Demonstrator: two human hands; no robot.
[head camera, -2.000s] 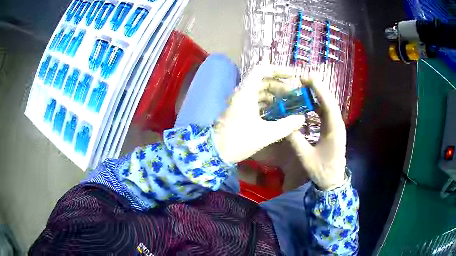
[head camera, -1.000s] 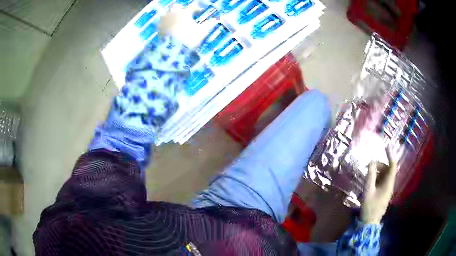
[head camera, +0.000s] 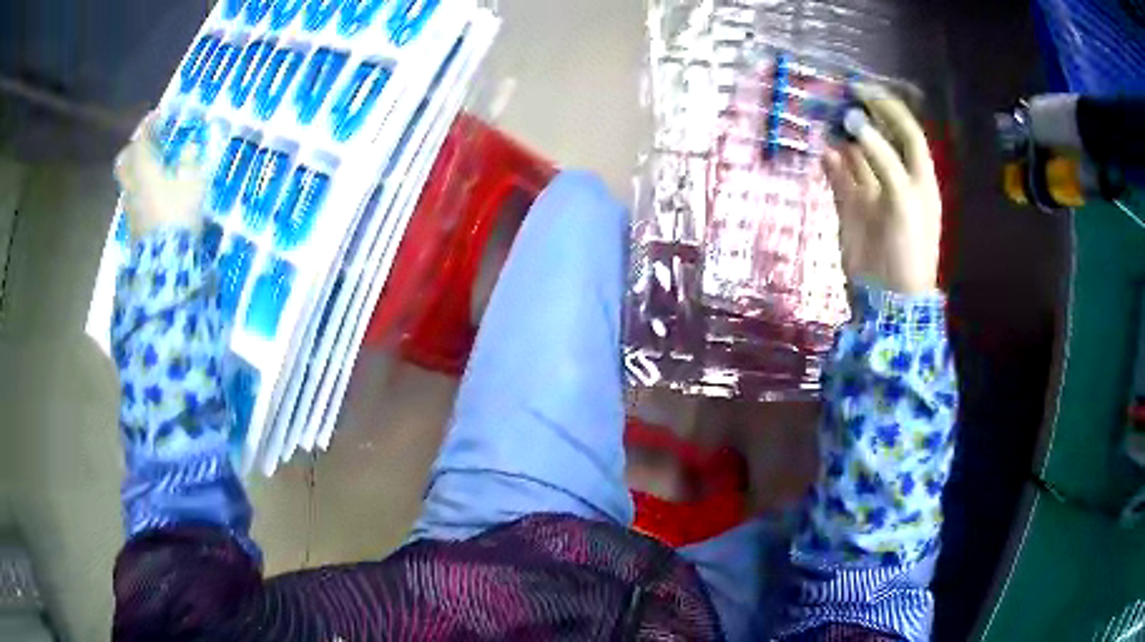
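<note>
The white foam tray (head camera: 283, 144) at the left holds rows of blue see-through bottles (head camera: 311, 83). My left hand (head camera: 163, 188) is over its left side, fingertips at the bottles. Blur hides whether it grips one. The clear blister tray (head camera: 741, 251) is ahead to the right, with slim blue-ended parts (head camera: 789, 107) in its far right area. My right hand (head camera: 889, 188) is over that tray's right side, fingers bent around something small and dark with a pale round spot. Whether the fingers hold it is unclear.
Red plastic stools (head camera: 440, 238) show under the trays. My knee (head camera: 565, 276) is between them. At the right are a brass and silver nozzle (head camera: 1042, 176) on a black hose and a green-topped bench (head camera: 1080, 439). More foam trays are stacked beneath the top one.
Two seconds ago both hands held a blue bottle together; now they are apart. Since one second ago, my right hand has moved to the slim parts and my left hand towards the foam tray's left edge.
</note>
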